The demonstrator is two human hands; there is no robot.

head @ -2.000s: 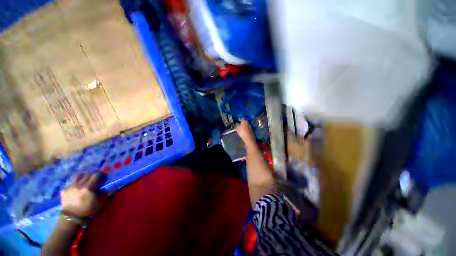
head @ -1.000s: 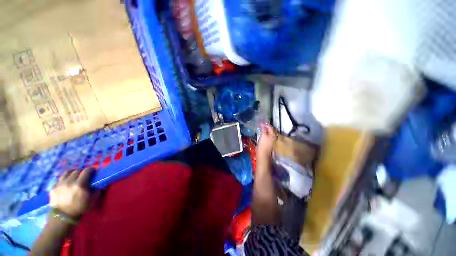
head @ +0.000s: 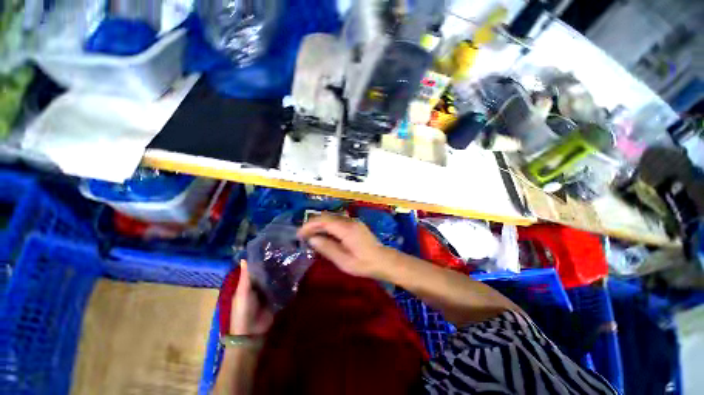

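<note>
A clear, shiny plastic bag with dark contents is held above my lap. My left hand grips its lower left side. My right hand is at its upper right edge with the fingers bent over it; the fingertips are blurred, and the bag seems pinched there. A dark red cloth covers my thighs below the bag. What exactly is inside the bag cannot be told.
The white, wood-edged table crosses ahead, with the sewing machine on it. Black cloth lies left of the machine. A cardboard-lined blue crate is at my left, another blue crate at my right. A lime-green object lies at right.
The view has swung up from the floor to the table. My left hand has left the blue crate's rim, my right hand has come up from beside the table leg, and both are now at a plastic bag.
</note>
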